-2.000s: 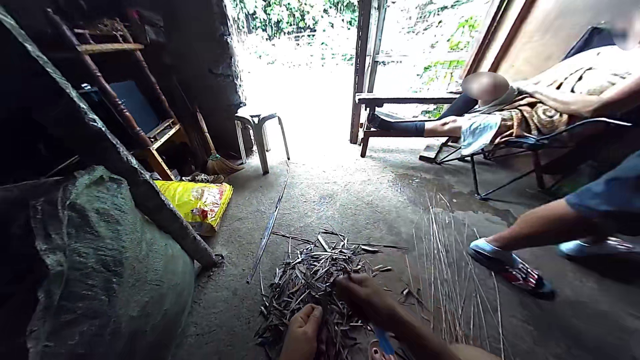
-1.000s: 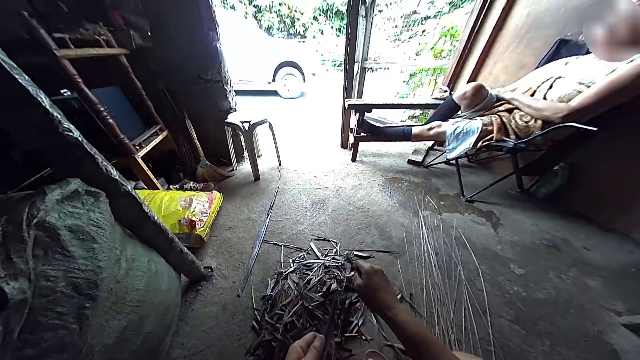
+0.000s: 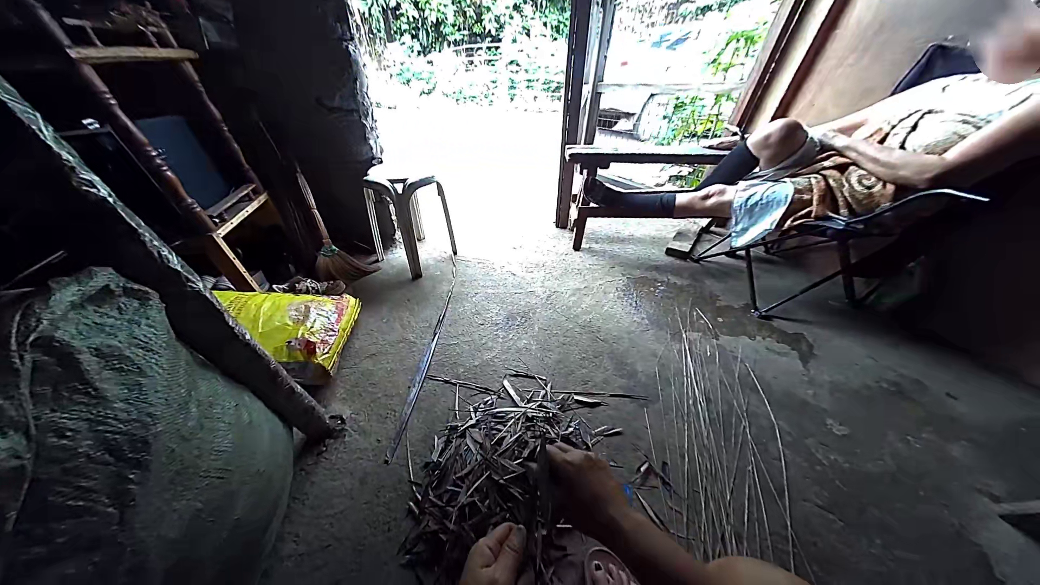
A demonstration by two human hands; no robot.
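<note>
A heap of dry, dark leaf strips [image 3: 479, 463] lies on the concrete floor in front of me. My left hand [image 3: 496, 555] is at the heap's near edge, thumb against the fingers, pinching a dark leaf strip [image 3: 543, 487]. My right hand [image 3: 583, 479] is at the heap's right side with its fingers curled at the strip's upper part; its grip is partly hidden. A bit of something blue shows beside the right wrist. Thin pale sticks [image 3: 715, 439], probably leaf midribs, lie spread to the right of the heap. One long dark leaf [image 3: 422, 370] lies beyond it.
A large green sack [image 3: 162, 422] and a slanting post [image 3: 244, 341] stand at left, with a yellow bag [image 3: 284, 329], a broom [image 3: 337, 262] and a stool [image 3: 406, 203] beyond. At right, a person [image 3: 861, 162] reclines in a folding chair, feet on a wooden bench [image 3: 650, 154].
The person walking at right two seconds ago is out of view. A vehicle seen outside the doorway one second ago is gone from there. My right hand has moved down and nearer my left.
</note>
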